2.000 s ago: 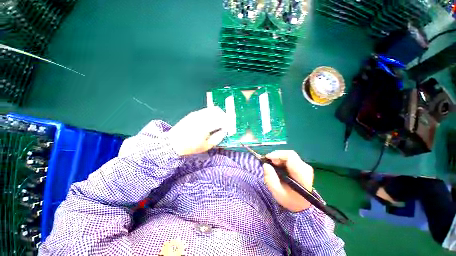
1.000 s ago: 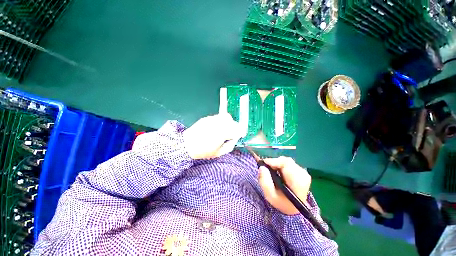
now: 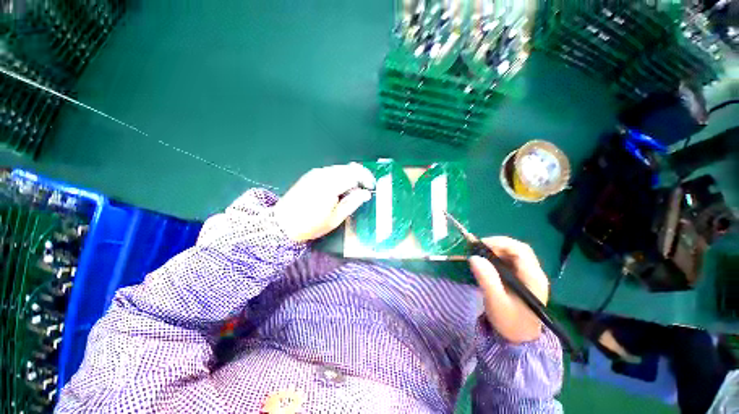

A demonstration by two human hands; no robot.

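Note:
A green circuit board (image 3: 412, 212) with two oval halves and two pale strips lies face down on a whitish fixture (image 3: 365, 249), whose near left edge shows. My right hand (image 3: 512, 285) holds a dark soldering iron (image 3: 519, 289); its tip is over the board's right half, by the right strip. My left hand (image 3: 318, 202) is at the board's left side, fingertips pinched over the edge at a small dark thing, too small to make out. A thin silvery wire (image 3: 194, 156) runs from the far left to the left hand.
A stack of populated boards (image 3: 442, 89) stands beyond the fixture. A round yellowish spool or tin (image 3: 536, 170) is to the right, then a dark soldering station (image 3: 672, 234) with cords. A blue bin (image 3: 130, 259) with upright boards is at left. More board stacks stand at both far corners.
The iron has moved forward and right, from the board's near edge to over its right half. My left hand has shifted up along the board's left side. The board sits slightly askew, showing more fixture.

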